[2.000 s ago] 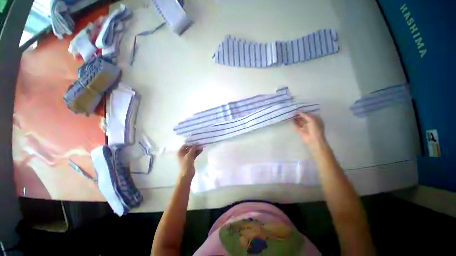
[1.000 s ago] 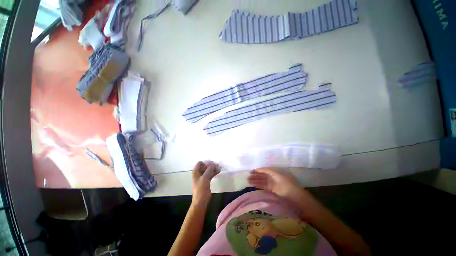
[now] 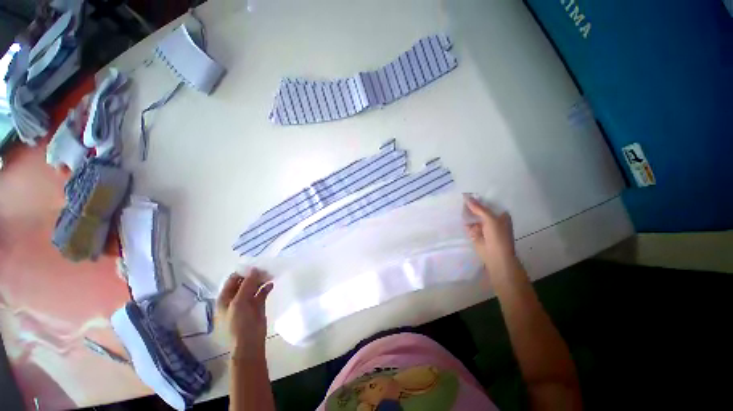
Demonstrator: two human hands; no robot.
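Note:
My left hand (image 3: 245, 305) and my right hand (image 3: 493, 233) pinch the two ends of a thin, faint white interlining strip (image 3: 366, 234). It is stretched between them, low over the work surface, and hides the near edge of a lengthwise-striped strip (image 3: 398, 194). A second lengthwise-striped strip (image 3: 321, 197) lies just behind. A white interlining stack (image 3: 374, 289) lies nearest me, in front of the held strip. Any contact between the held strip and the striped one is unclear.
A wider crosswise-striped piece (image 3: 366, 90) lies farther up. The blue machine (image 3: 643, 96) stands at right, a faint striped piece (image 3: 577, 114) at its edge. Bundles (image 3: 95, 209) and a white stack (image 3: 143, 249) line the left side. A bundle with a dark tail (image 3: 189, 60) lies upper left.
My hands first laid the near striped strip beside the other, then went to the white stack. Now they are spread apart with a white strip. The piece at the machine has mostly disappeared under its edge.

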